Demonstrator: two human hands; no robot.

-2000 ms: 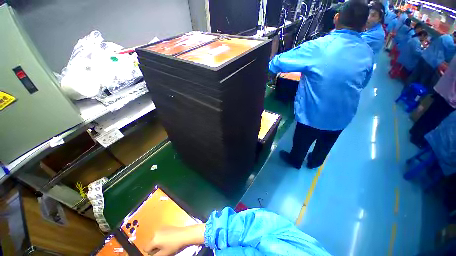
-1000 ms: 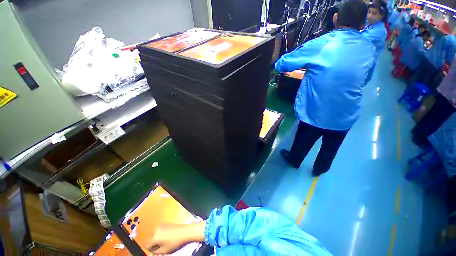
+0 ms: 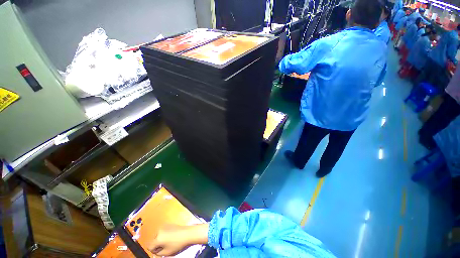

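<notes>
A black tray [image 3: 132, 245] with two glossy orange pieces lies at the bottom of the picture. The larger orange piece [image 3: 160, 211] has round black camera rings near its left corner. The other orange piece [image 3: 112, 248] is cut off by the bottom edge. My right hand [image 3: 174, 240], in a blue sleeve, rests on the larger piece with fingers curled down; its fingertips are not clear, so I cannot tell if it grips anything. My left hand is out of the picture.
A tall black tray stack [image 3: 217, 111] with orange pieces on top stands ahead, a lower stack [image 3: 275, 126] behind it. A person in a blue smock [image 3: 343, 75] stands to the right. Plastic bags [image 3: 103, 65] lie on a side shelf. A wooden box [image 3: 55, 221] is at lower left.
The view has shifted slightly. The person in the blue smock has moved a little to the right and turned the head away. My right hand stays on the orange piece.
</notes>
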